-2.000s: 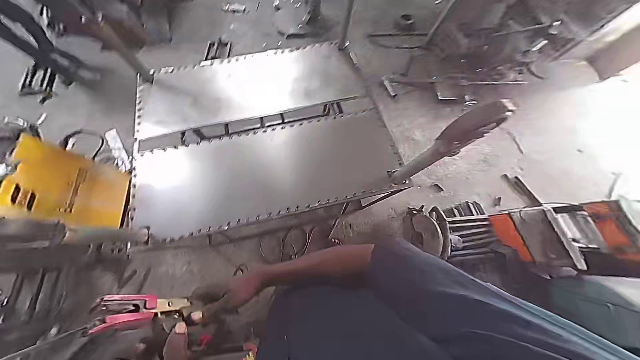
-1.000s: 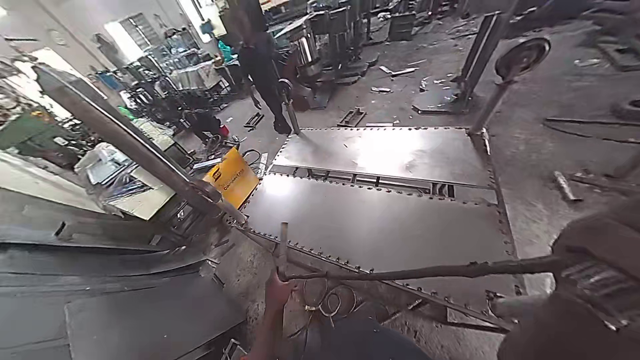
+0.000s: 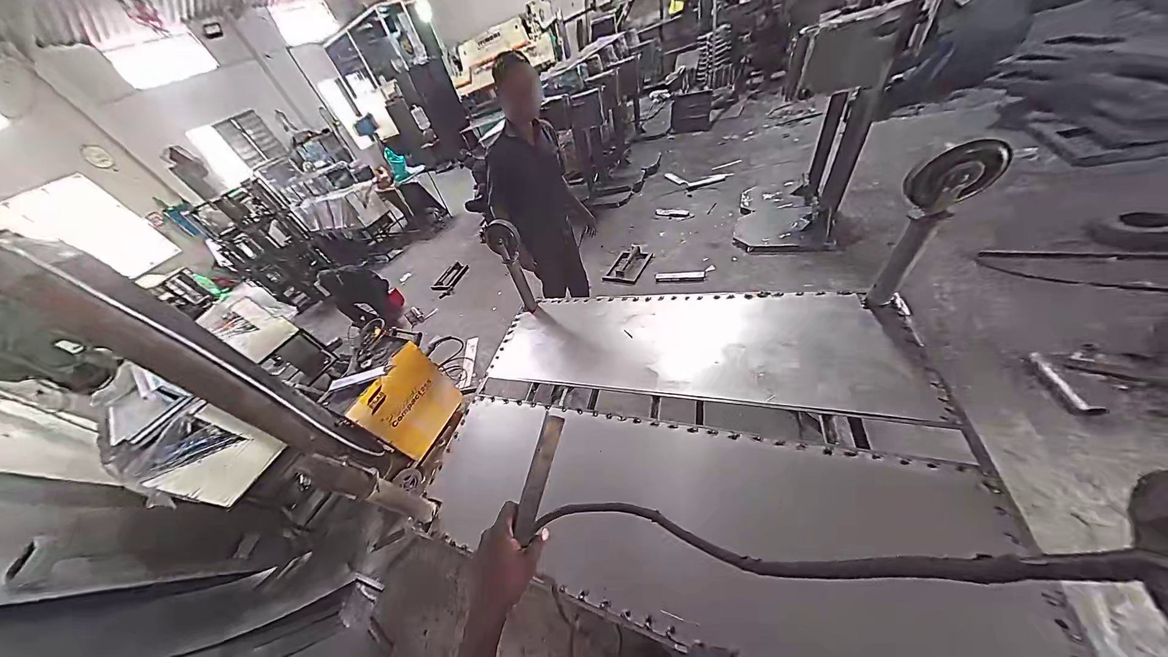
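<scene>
My left hand (image 3: 506, 557), at lower centre, is closed round the lower end of a flat metal bar (image 3: 545, 456) that points up. A thick black cable (image 3: 785, 568) runs from this hand to the right edge, where it meets a dark blurred shape. My right hand cannot be made out. Behind and beneath the bar lies a large metal frame with a near sheet panel (image 3: 730, 520) and a far sheet panel (image 3: 730, 342). Short dark marks line the panels' edges, and crossbars show in the gap between them. Posts with wheels (image 3: 958, 175) rise from the far corners.
A yellow machine (image 3: 406, 401) stands left of the frame. A thick metal beam (image 3: 182, 338) slants across the left. One person (image 3: 534, 182) stands beyond the far edge. Metal pieces (image 3: 628, 265) and a short tube (image 3: 1066, 383) lie on the floor. Dark sheets (image 3: 137, 584) fill the lower left.
The view has swung up from the floor and frame to the workshop. The red-and-yellow tool near my hands two seconds ago is out of view. The left hand now holds the bar upward.
</scene>
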